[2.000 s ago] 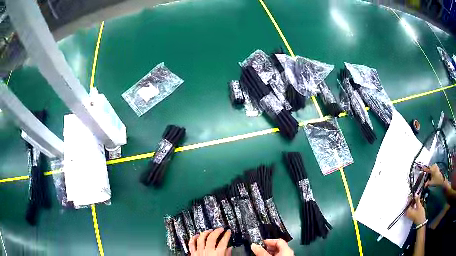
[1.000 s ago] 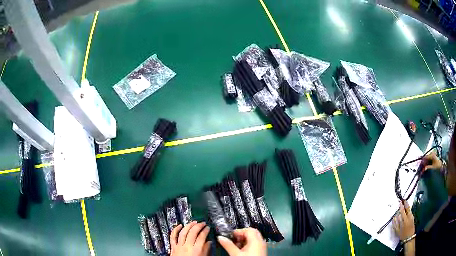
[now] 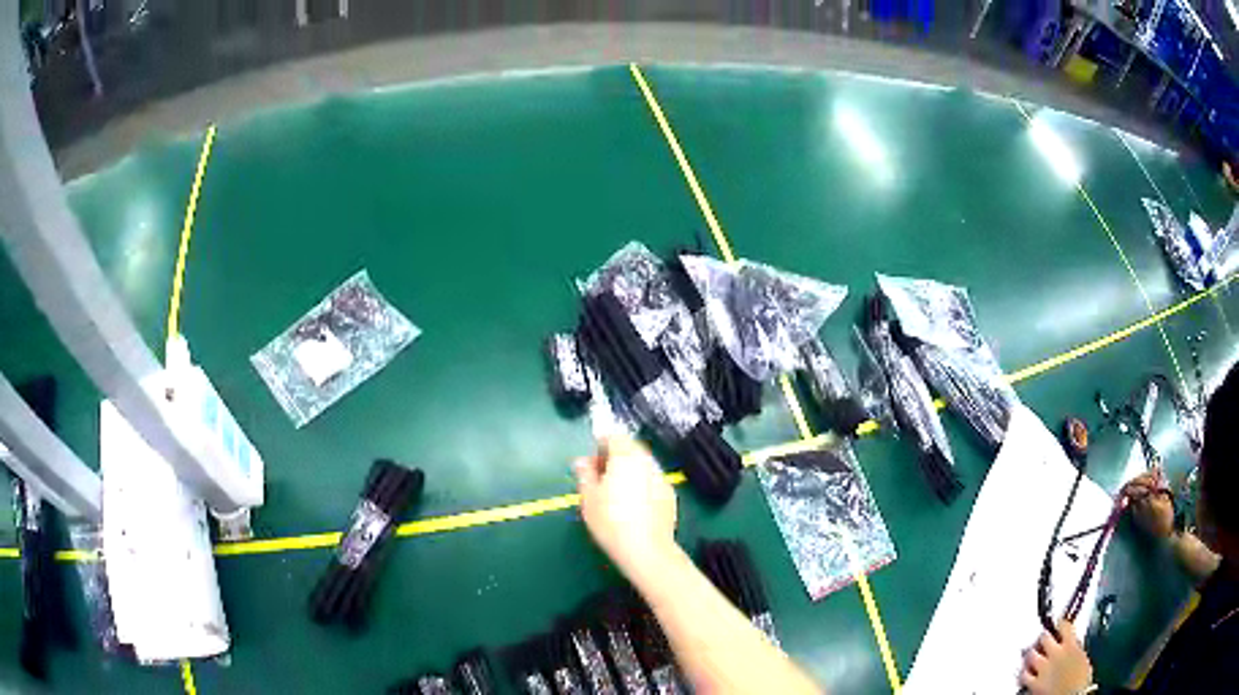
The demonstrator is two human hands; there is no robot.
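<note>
My right hand (image 3: pixel 629 500) is bare and reaches from the lower right to the near edge of a pile. Its fingertips are at the lower end of a clear plastic strip or bag (image 3: pixel 606 418); whether they grip it is unclear. A long bundle of black tubes (image 3: pixel 659 394) lies just beyond and right of the hand, and a short bundle (image 3: pixel 567 367) lies beyond it. A row of wrapped black bundles (image 3: pixel 587 665) lies at the bottom edge, partly cut off and partly behind my forearm. My left hand is out of the picture.
A single bundle (image 3: pixel 364 543) and a labelled clear bag (image 3: pixel 336 350) lie to the left. Grey-white posts (image 3: pixel 102 285) stand at far left. More bundles with plastic (image 3: pixel 938 387), a flat bag (image 3: pixel 828 520) and a white sheet (image 3: pixel 999 570) are at right, where another person (image 3: pixel 1196 597) handles cables.
The view has tilted up. My right hand has moved from the near row to the pile. My left hand has gone out of the picture. The tube it worked beside is no longer visible.
</note>
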